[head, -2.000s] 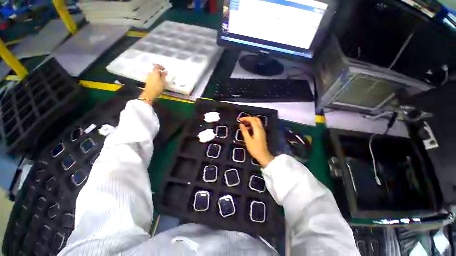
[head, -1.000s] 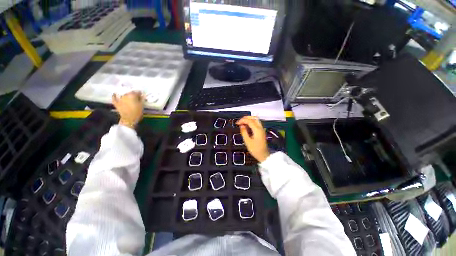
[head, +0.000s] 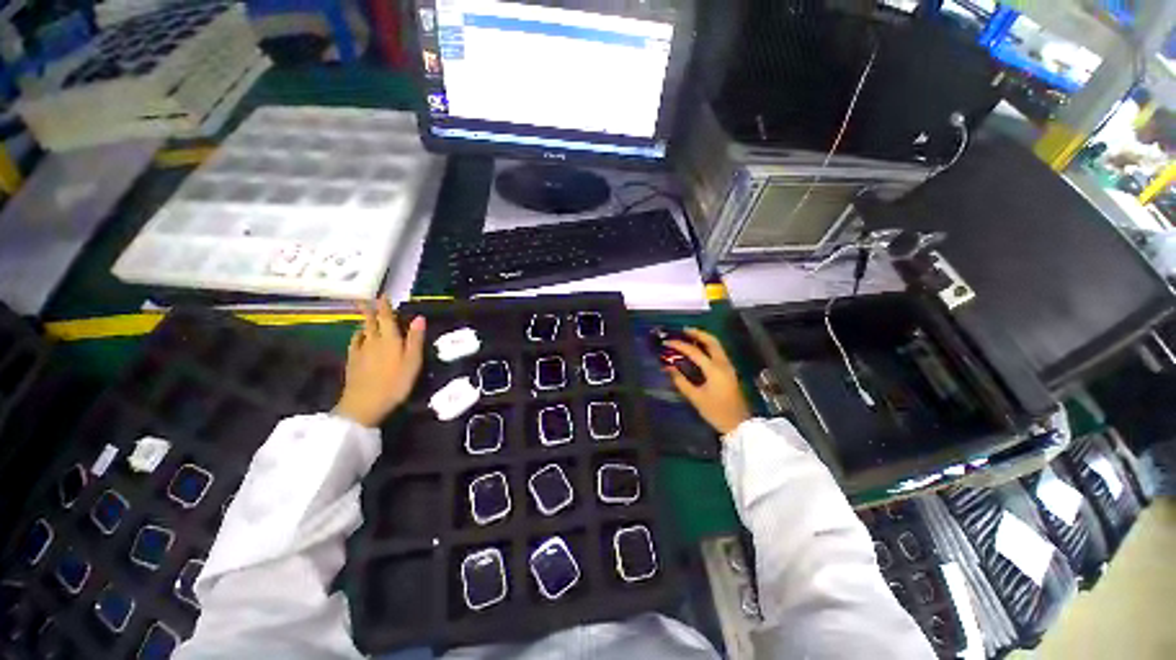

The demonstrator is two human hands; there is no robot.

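A black foam tray (head: 406, 600) lies in the centre with rows of dark smartwatch units (head: 549, 487) with pale rims. Two white irregular pieces (head: 454, 397) sit in its upper left. My left hand (head: 381, 368) rests at the tray's upper left edge, fingers apart, with nothing seen in it. My right hand (head: 708, 377) is right of the tray, on a small dark computer mouse (head: 678, 361) with a red glow.
A second foam tray with units (head: 154, 544) is at left. Behind are a white blister tray (head: 290, 194), keyboard (head: 568, 250) and monitor (head: 555, 71). An open black test box (head: 890, 387) with a pale cable (head: 845, 351) is at right, bagged trays (head: 1032, 548) below it.
My left hand has moved from the white blister tray to the black tray's upper left edge. My right hand has moved from the black tray's upper right onto the mouse.
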